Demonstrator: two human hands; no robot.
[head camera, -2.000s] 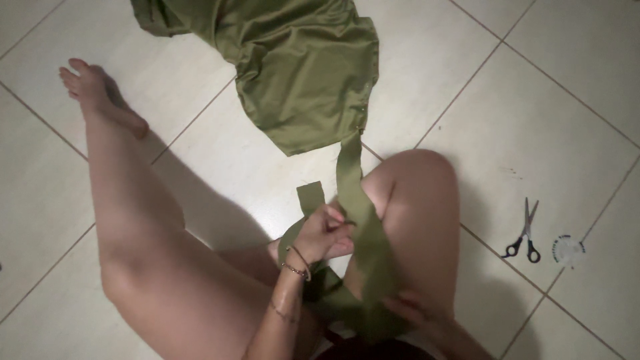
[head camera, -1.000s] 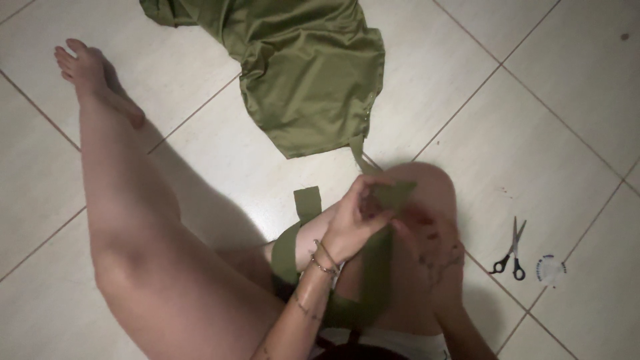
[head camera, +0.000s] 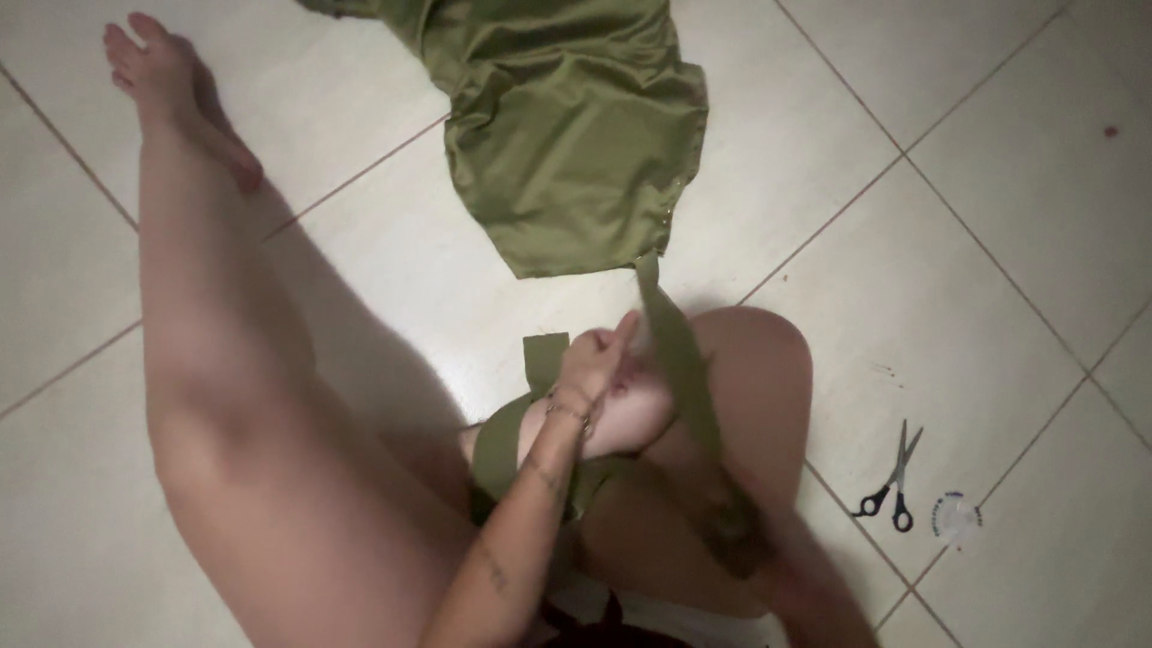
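Note:
A long green fabric strip runs from the pinned corner of a green satin cloth piece down over my bent leg. My left hand, with a bracelet at the wrist, is beside the strip's upper part; whether its fingers grip anything is unclear. Low over my lap, my right hand is blurred and dark at the strip's lower part, its fingers hard to make out. More of the green strip curls around my lower leg, with a squared end lying on the floor left of my left hand.
Scissors with black handles lie on the tiled floor at the right, their blades slightly apart. Beside them is a round clear pin wheel. My other leg stretches along the left side. A small red speck is at the upper right.
My hands were close together over my knee a second ago; now my right hand is lower, toward my lap, and the strip stretches out between the cloth and that hand.

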